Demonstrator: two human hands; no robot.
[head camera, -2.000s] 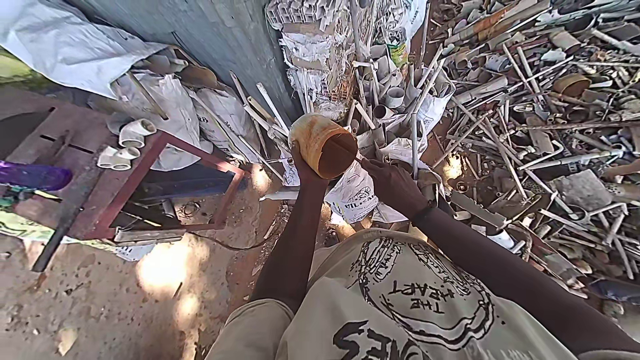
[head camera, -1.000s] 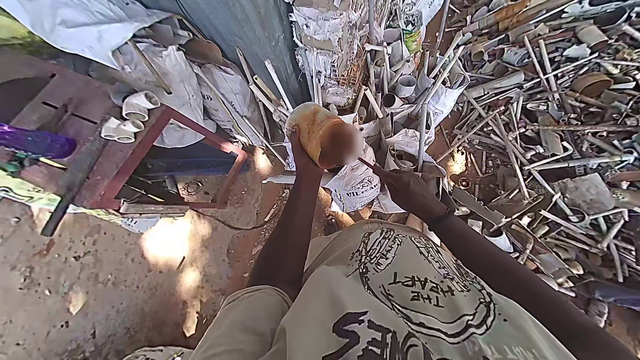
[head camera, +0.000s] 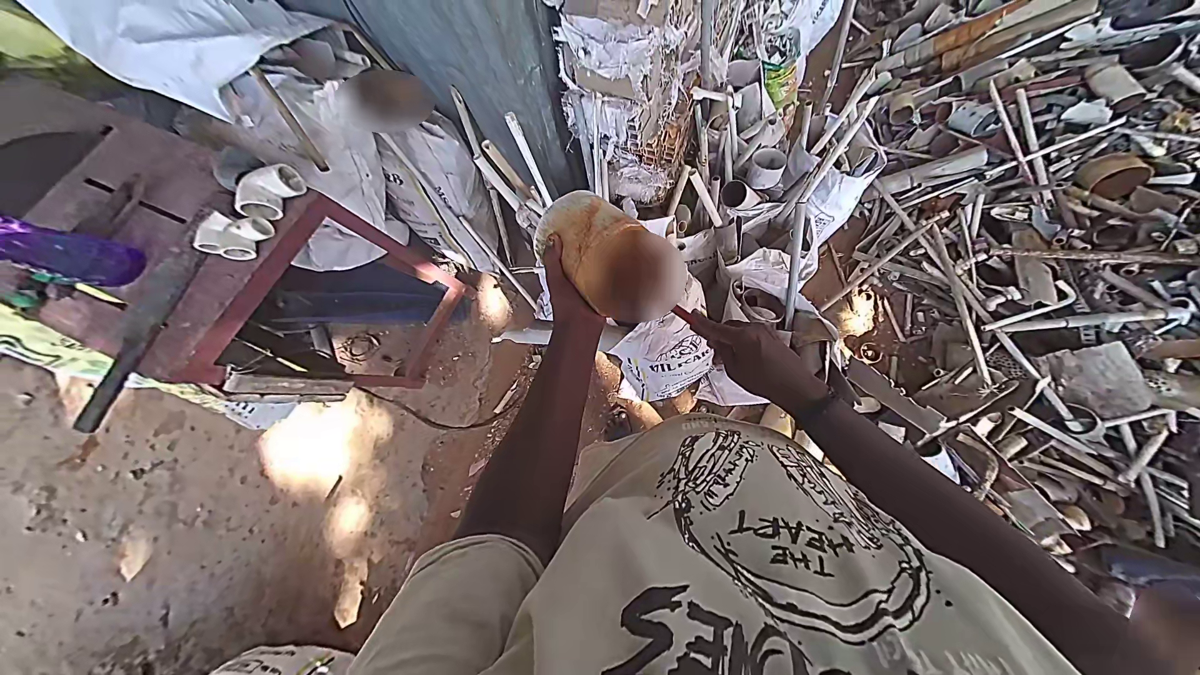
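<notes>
A short, wide pipe piece (head camera: 591, 242), stained orange-brown, is held up in front of my chest. My left hand (head camera: 570, 291) grips its side, with the thumb lying on the outer wall. The pipe's end facing right is blurred, so its inside cannot be made out. My right hand (head camera: 757, 356) is at the lower right of that end, closed around a thin dark tool or stick whose tip points at the pipe's rim. What kind of tool it is cannot be told.
A reddish metal frame (head camera: 319, 211) and table with white pipe elbows (head camera: 267, 190) stand at the left. Sacks of pipe offcuts (head camera: 767, 169) lie ahead. A large heap of scrap pipes (head camera: 1022, 272) spreads over the right side. A wrapped post (head camera: 623, 94) rises beyond the pipe.
The pipe piece has tilted, showing more of its side wall than two seconds ago. My right hand has shifted slightly down from the pipe's rim. My left hand keeps its hold.
</notes>
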